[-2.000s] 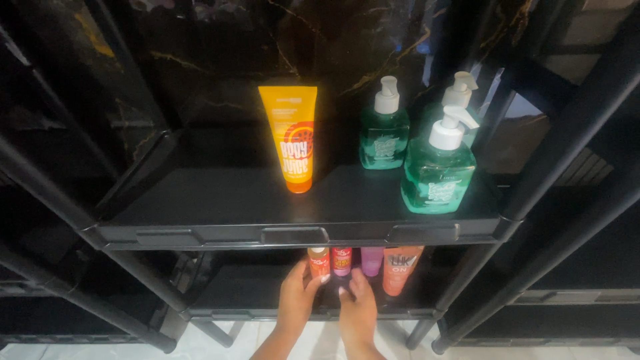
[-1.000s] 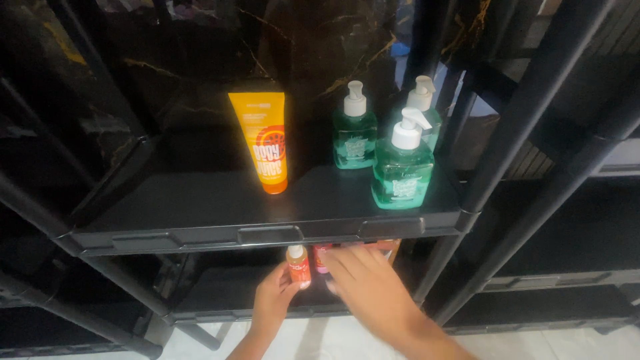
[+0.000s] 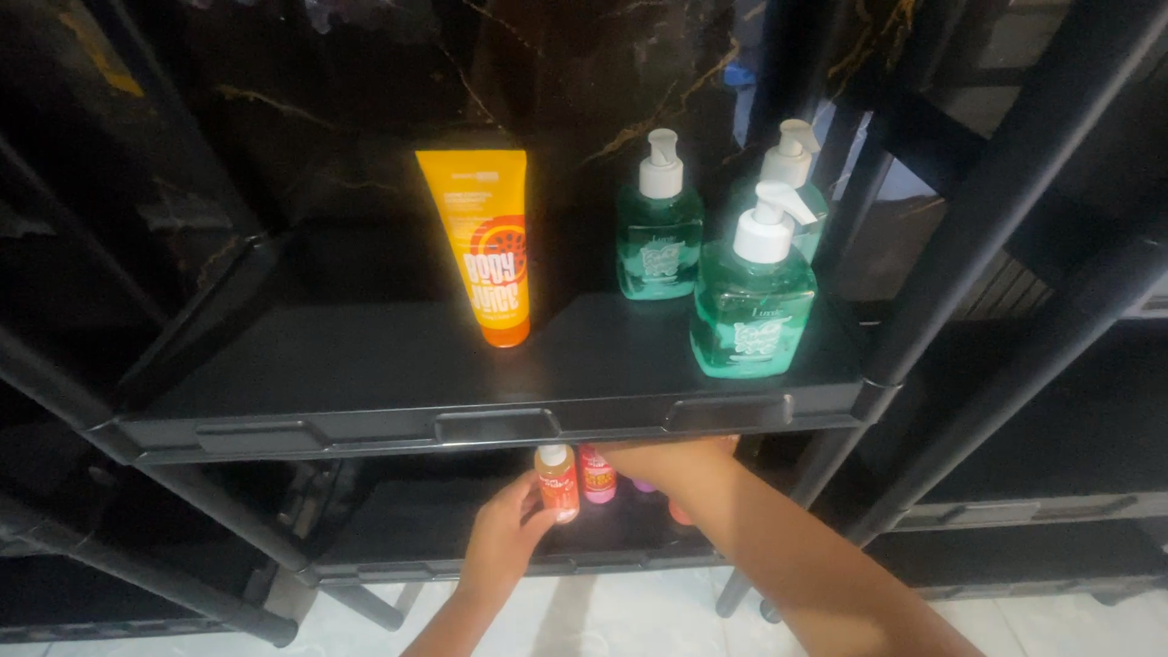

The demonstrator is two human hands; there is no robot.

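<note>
On the lower shelf, my left hand [image 3: 516, 525] grips a small orange-labelled bottle with a white cap [image 3: 557, 484] between thumb and fingers. Just right of it stands a pink-and-red bottle [image 3: 599, 476]. My right hand [image 3: 652, 453] reaches in over that bottle, its fingers hidden under the upper shelf's edge, so its hold cannot be seen. A purple container [image 3: 644, 485] and a coral-coloured tube [image 3: 680, 511] show partly behind the right wrist and forearm.
The black upper shelf [image 3: 347, 424] holds a yellow tube [image 3: 488, 246] and three green pump bottles, one at the front [image 3: 754, 310], one behind left [image 3: 659, 237], one behind right [image 3: 792, 182]. Black rack posts [image 3: 995, 201] flank the shelves. Dark marbled panels stand behind; pale floor tiles [image 3: 630, 611] lie below.
My right hand has moved from beside the small bottles to deeper under the upper shelf, its forearm now crossing in front of the purple and coral containers. The left hand stays at the orange-labelled bottle.
</note>
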